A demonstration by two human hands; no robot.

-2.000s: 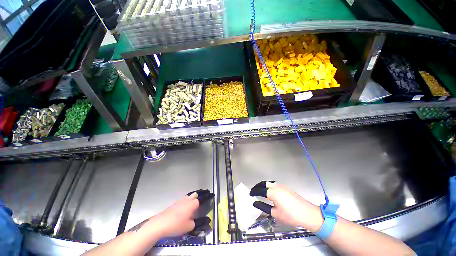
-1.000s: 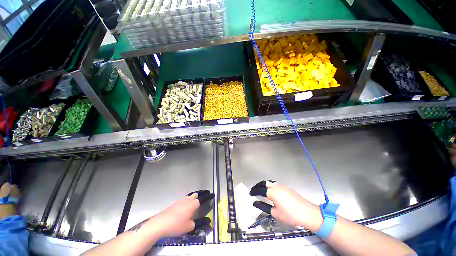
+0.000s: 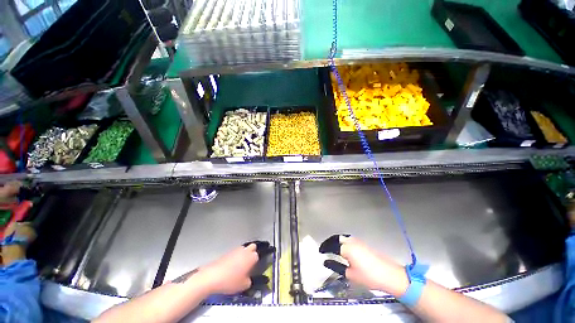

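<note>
My left hand (image 3: 236, 271) rests at the near rail, left of the cross rail, with black cots on thumb and forefinger. The fingertips are apart and no part shows between them. My right hand (image 3: 365, 262) is right of the cross rail, also with black finger cots and a light blue wrist strap (image 3: 414, 283). Its fingers are apart and look empty. The dark conveyor chain (image 3: 294, 243) runs between the hands. A pale flat piece (image 3: 313, 259) lies beside my right fingertips. A small metal part below them is too unclear to name.
Bins of off-white components (image 3: 239, 134), gold-yellow components (image 3: 293, 134) and yellow blocks (image 3: 384, 104) stand beyond the far rail. Green components (image 3: 110, 141) are at left. Clear trays (image 3: 243, 31) are stacked above. Another person's hand (image 3: 19, 234) and blue sleeve are at left.
The view has tilted slightly, so shelves and bins sit lower and further right. The person at left shows more, with a red-edged green item by their hands. My hands keep nearly the same pose.
</note>
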